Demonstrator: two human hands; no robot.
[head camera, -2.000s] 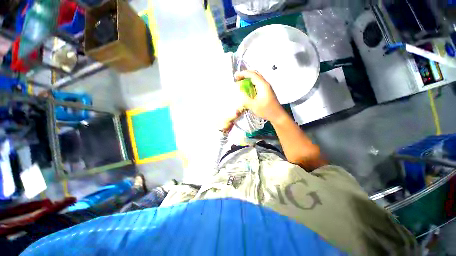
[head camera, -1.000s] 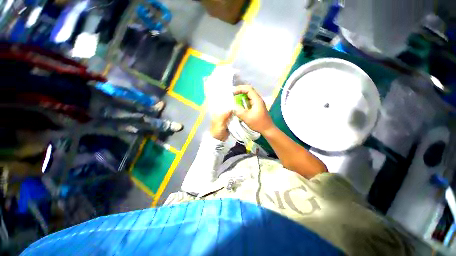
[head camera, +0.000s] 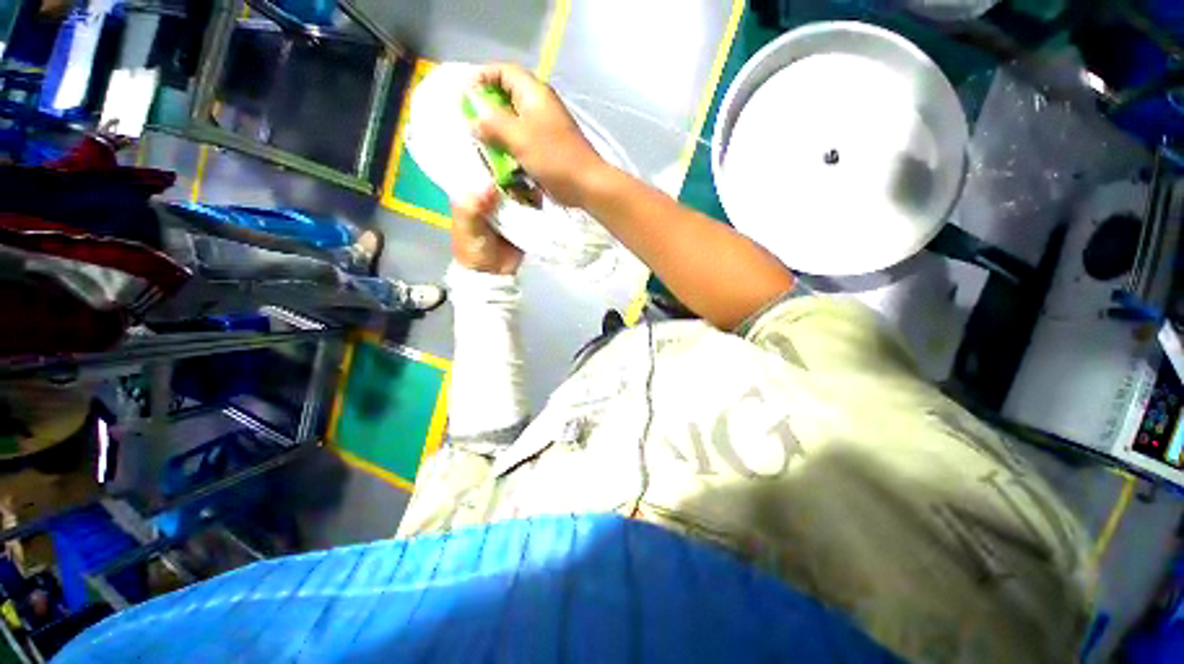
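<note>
A coil of glossy white wire or tubing (head camera: 578, 240) is held up in front of me, its loops spread around and below my hands. My left hand (head camera: 483, 236) grips the coil from its lower left side; its fingers are partly hidden by the white loops. My right hand (head camera: 530, 136) is closed around a small bright green object (head camera: 493, 145), perhaps a tape roll, against the coil's upper part. Overexposure hides the coil's upper left edge and the contact between hands and coil.
A round white pan (head camera: 831, 195) with a centre knob lies on the green bench at the right, without a coil. A white machine (head camera: 1084, 324) stands farther right. Another person's legs (head camera: 312, 247) are at the left, near metal-framed racks (head camera: 292, 91). Yellow-edged green squares mark the floor.
My hands, with coil and green object, have moved away from the pan, then up and left in view, farther from my body. More coil loops now show. The camera view has turned.
</note>
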